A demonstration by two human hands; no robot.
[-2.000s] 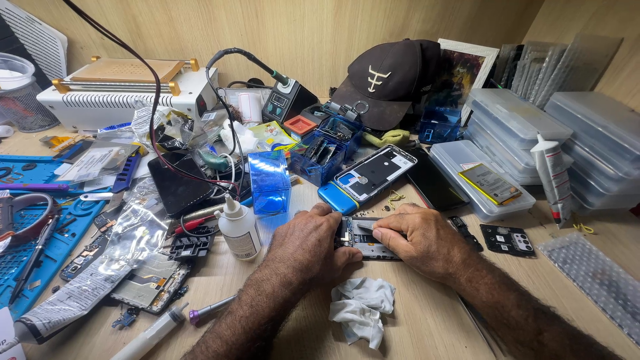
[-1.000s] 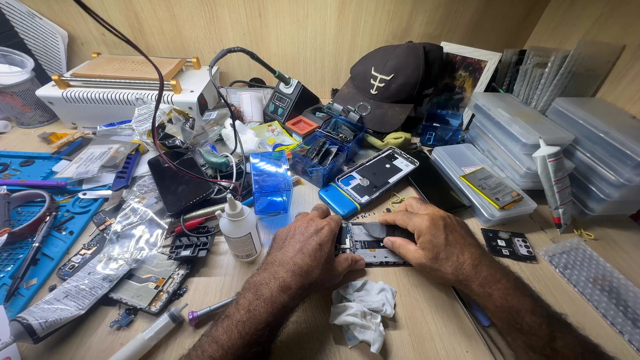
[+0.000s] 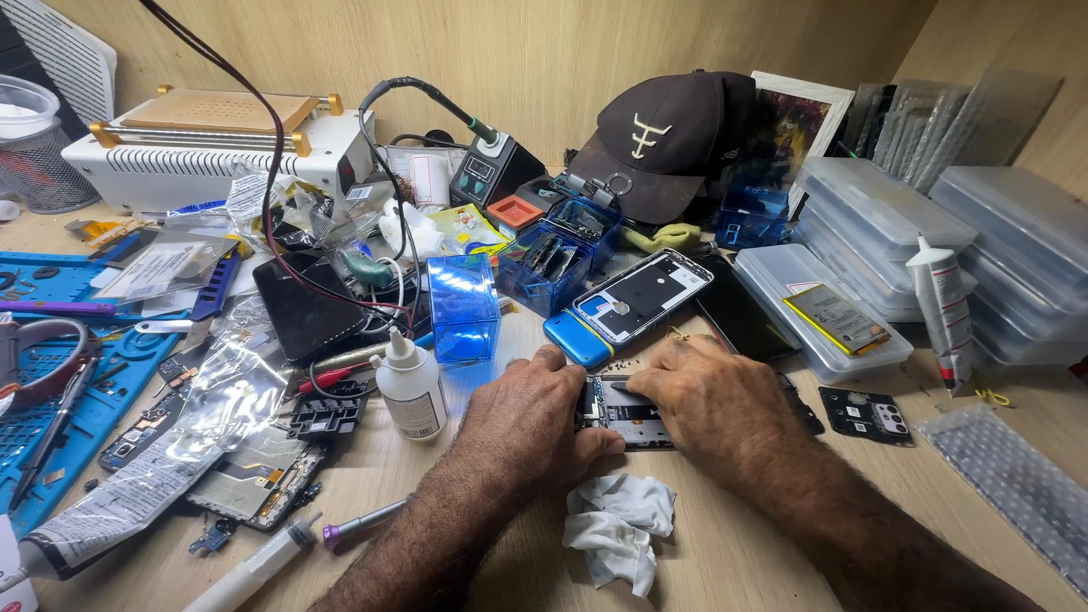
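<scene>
An opened smartphone chassis (image 3: 633, 416) lies on the wooden desk between my hands, its circuit board and inner frame showing. My left hand (image 3: 535, 416) holds the chassis at its left end, with the thumb along the near edge. Pinched in the fingers of my right hand (image 3: 705, 391) is a thin, flat grey tool (image 3: 625, 387), its tip at the board. Just beyond lie a phone mid-frame (image 3: 642, 297) and a blue phone (image 3: 578, 336). Small screws (image 3: 616, 367) are scattered behind the chassis. A crumpled white tissue (image 3: 619, 527) rests on the near side.
A white dropper bottle (image 3: 410, 391) stands left of my left hand. Blue plastic bins (image 3: 544, 268), a soldering station (image 3: 493, 174) and a cap (image 3: 663, 144) are behind. On the right are stacked plastic boxes (image 3: 884, 208), a phone battery (image 3: 835, 319) and a tube (image 3: 943, 314).
The flat tool in my right hand has shifted from over the chassis's middle to the board near its left end. My left hand keeps its place on the chassis.
</scene>
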